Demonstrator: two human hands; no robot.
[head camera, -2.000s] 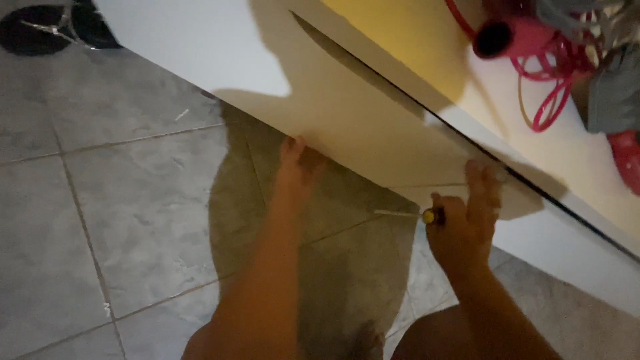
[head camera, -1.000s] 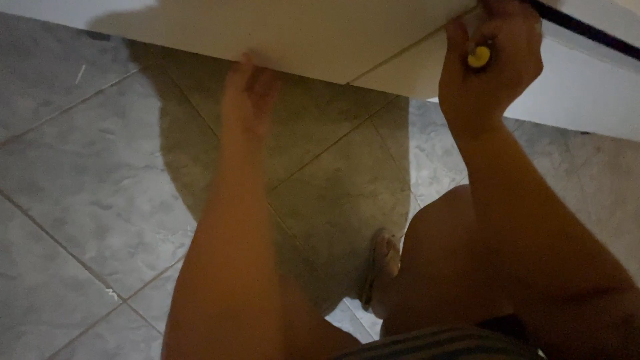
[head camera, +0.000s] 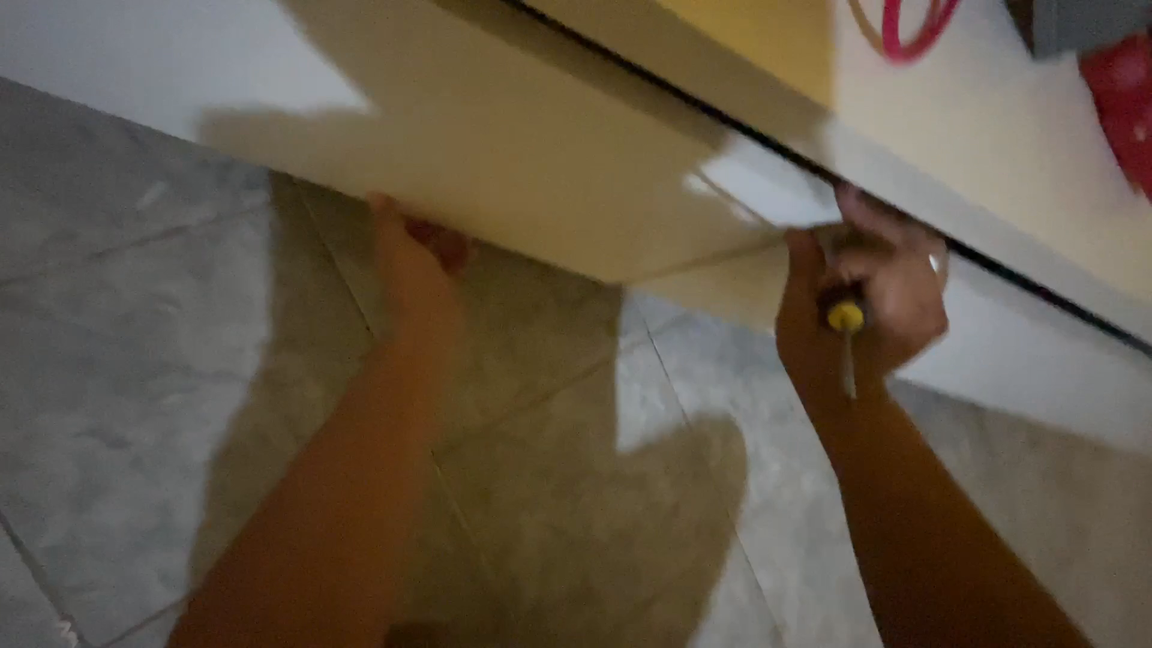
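Observation:
A white drawer front or panel (head camera: 531, 171) runs slantwise across the head view, with a dark gap along its upper edge. My left hand (head camera: 418, 238) grips the panel's lower edge, its fingers partly hidden beneath it. In my right hand (head camera: 877, 279) is a screwdriver (head camera: 846, 315) with a yellow and black handle, its thin shaft pointing back toward my wrist. The fingertips of that hand rest at the dark gap, near the right part of the panel. A thin seam line meets the panel's lower edge between my hands.
Grey floor tiles (head camera: 117, 360) lie below the panel. Above the gap, a white surface (head camera: 936, 126) carries a pink cord (head camera: 909, 36), a grey object (head camera: 1084, 27) and a red object (head camera: 1125, 108) at the upper right. Shadows fall across panel and floor.
The view has shifted. My right hand, with the screwdriver, is now up at the dark gap; two seconds ago it was lower on the panel. The left hand stays at the lower edge.

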